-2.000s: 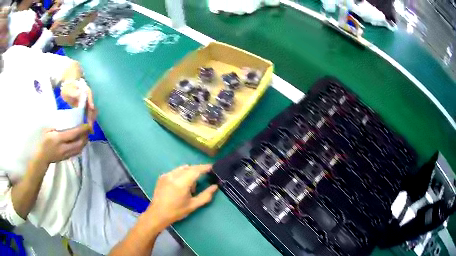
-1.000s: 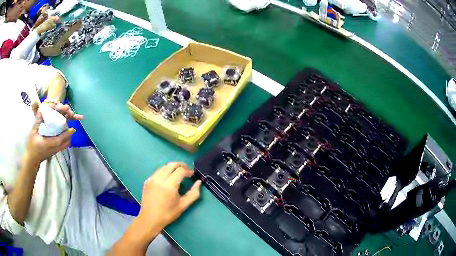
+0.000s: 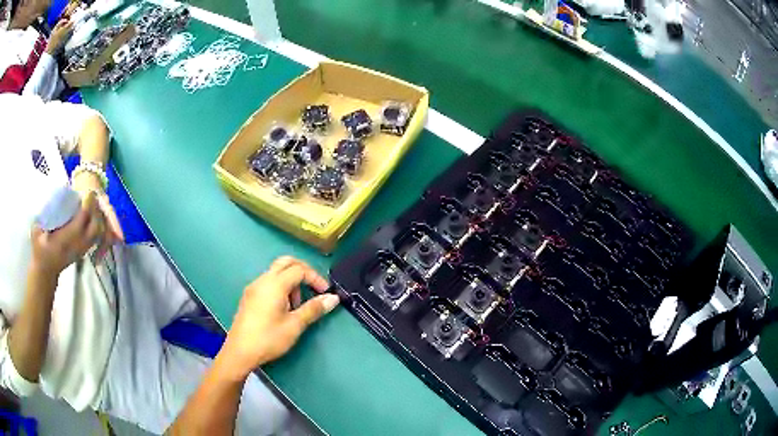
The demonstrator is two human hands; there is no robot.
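Observation:
A large black blister tray (image 3: pixel 546 341) lies on the green bench in front of me. Black square modules (image 3: pixel 393 282) with round centres and short red wires fill part of its pockets; several front pockets are empty. My left hand (image 3: pixel 271 317) is at the tray's near left corner, thumb and index finger close together on its edge. A shallow yellow-brown carton tray (image 3: pixel 320 228) stands behind it, holding several loose modules (image 3: pixel 328 183). My right hand is not in view.
A neighbouring worker (image 3: pixel 51 162) sits at left, holding something white. Thin white frames (image 3: pixel 209 66) and a pile of small parts (image 3: pixel 141 47) lie at the far left. A metal box (image 3: pixel 740 268) and a black object (image 3: pixel 712 341) are right of the blister tray.
The view has shifted, so the carton and blister tray appear further left. My left hand's thumb and index finger have come closer together at the tray corner. The neighbour's hands have moved.

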